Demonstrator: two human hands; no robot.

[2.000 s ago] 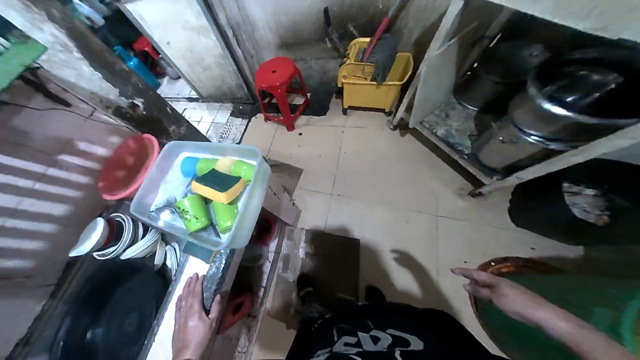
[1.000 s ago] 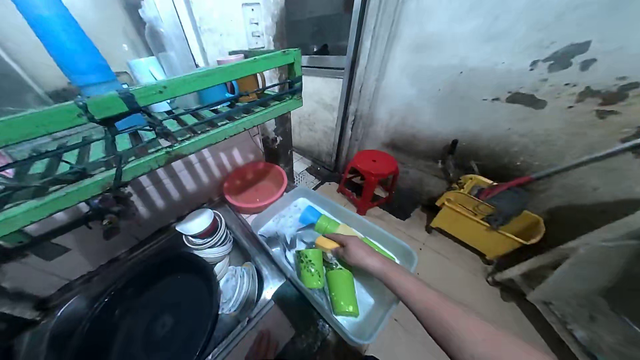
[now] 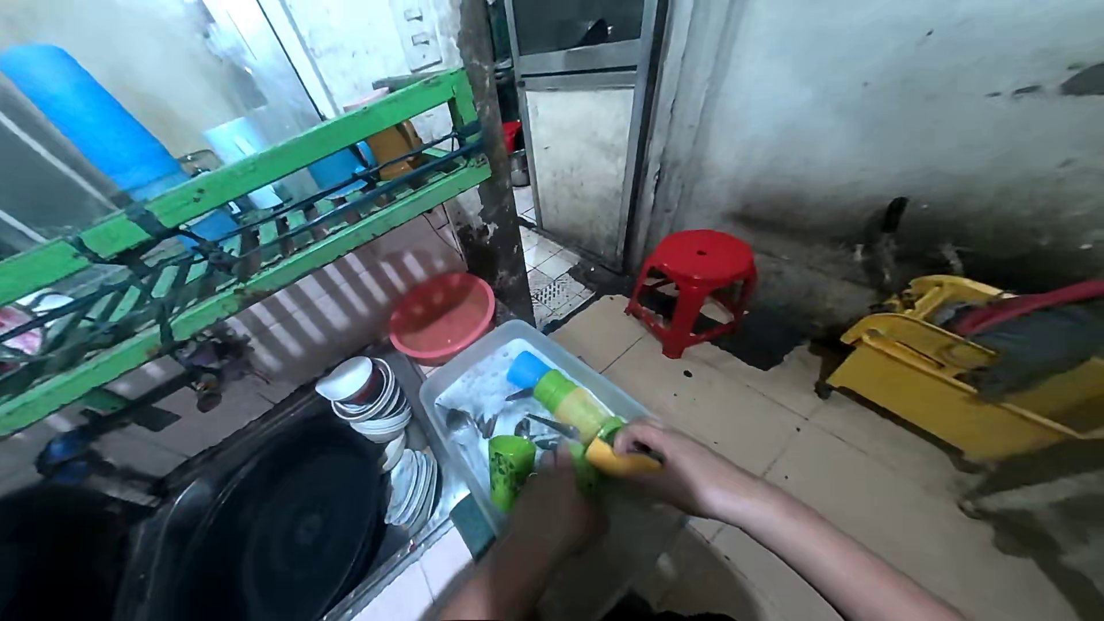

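A translucent plastic tub (image 3: 621,388) holds suds, spoons, green cups and a blue cup (image 3: 527,369). My right hand (image 3: 677,461) grips a yellow sponge (image 3: 617,459) over the tub's near right part, against the end of a row of cups (image 3: 569,404). Beside it, my left hand (image 3: 561,500) reaches over the near side of the tub, blurred; its fingers are around or against a green cup, and whether it grips the cup is unclear. Another green cup (image 3: 511,466) stands just left of that hand.
Left of the tub are stacked bowls (image 3: 366,401), plates (image 3: 414,487) and a large black basin (image 3: 289,517). A pink basin (image 3: 442,317) sits behind. A green rack (image 3: 319,142) hangs over the left side. A red stool (image 3: 694,276) and a yellow mop bucket (image 3: 931,388) stand on the floor.
The sponge lay on the cups two seconds ago and is now in my right hand. My left hand has moved from the tub's left side to over the cups. The view has turned and come nearer.
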